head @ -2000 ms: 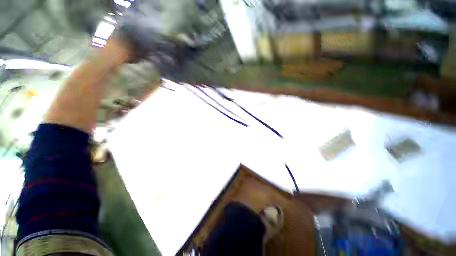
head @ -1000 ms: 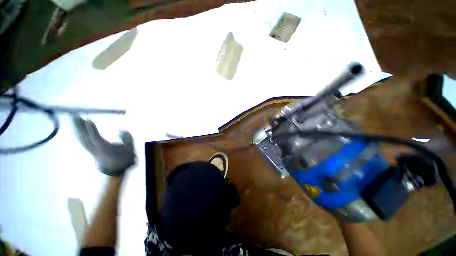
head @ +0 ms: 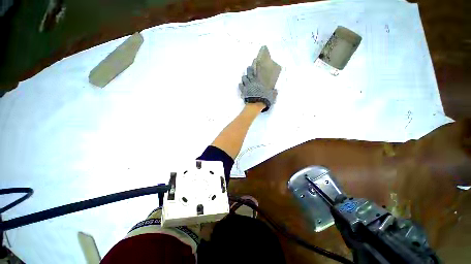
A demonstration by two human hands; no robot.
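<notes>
My left hand (head: 258, 90), in a grey mesh-like glove, holds the lower end of a flat tan weight (head: 269, 69) on the white paper marker (head: 170, 87). The fingers lie along its left edge; the thumb is hidden. The cutting machine (head: 387, 232) is at the lower right, partly cut off by the frame edge. Its silver base plate (head: 316, 219) rests on the brown table (head: 279, 180). My right hand is not in view.
A white socket box (head: 181, 198) on a black cable (head: 88, 207) hangs close in front of my body. More weights lie on the paper at upper left (head: 116, 62), upper right (head: 343, 47) and lower left (head: 89, 248). My dark-clothed leg (head: 240, 242) is at bottom centre.
My left hand has moved right from over the paper and taken hold of the weight. The machine now shows lower, with its base plate visible. The socket box has come into view; my right forearm has left it.
</notes>
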